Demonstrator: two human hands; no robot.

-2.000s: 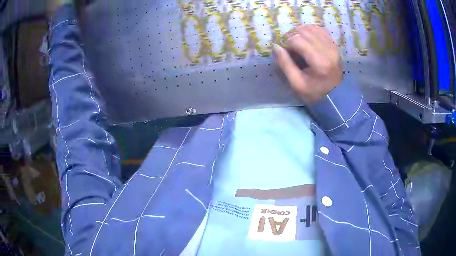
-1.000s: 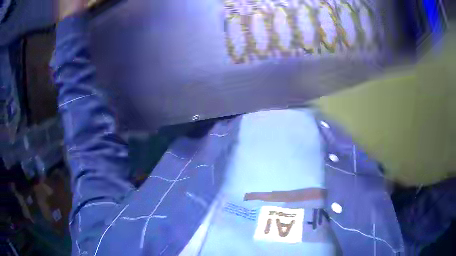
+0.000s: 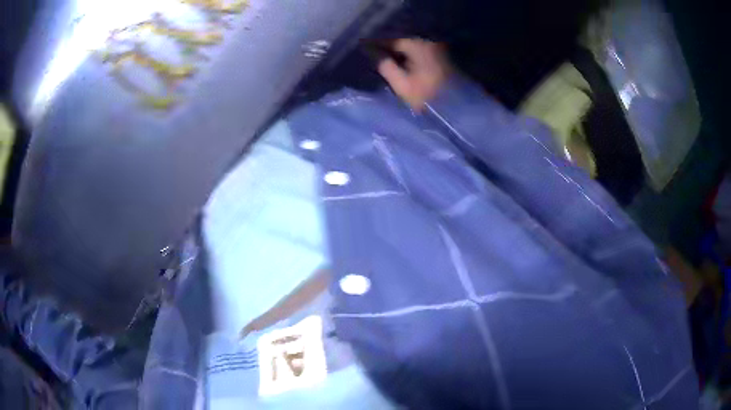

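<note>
The picture is tilted and blurred. The silver metal table (image 3: 120, 200) fills the upper left, with strong glare at its top. A patterned sheet with yellow-gold ovals (image 3: 164, 60) lies on it, partly cut off by the top edge. My right hand (image 3: 413, 72) is small and blurred beyond the table's near edge, against a dark area. Its fingers look curled; whether it holds anything cannot be told. My left hand is not in view; a blue checked sleeve shows at the lower left.
A crumpled yellow-green thing (image 3: 565, 104) lies right of my right sleeve. A shiny, pale greenish sheet or bag (image 3: 649, 88) stands at the upper right. A red and blue object, unclear, is cut off by the right edge. Dark green floor shows there.
The view has swung right, moving the table and patterned sheet to the upper left. The large yellow-green sheet has left the right foreground. My right hand has come back into view; my left is out.
</note>
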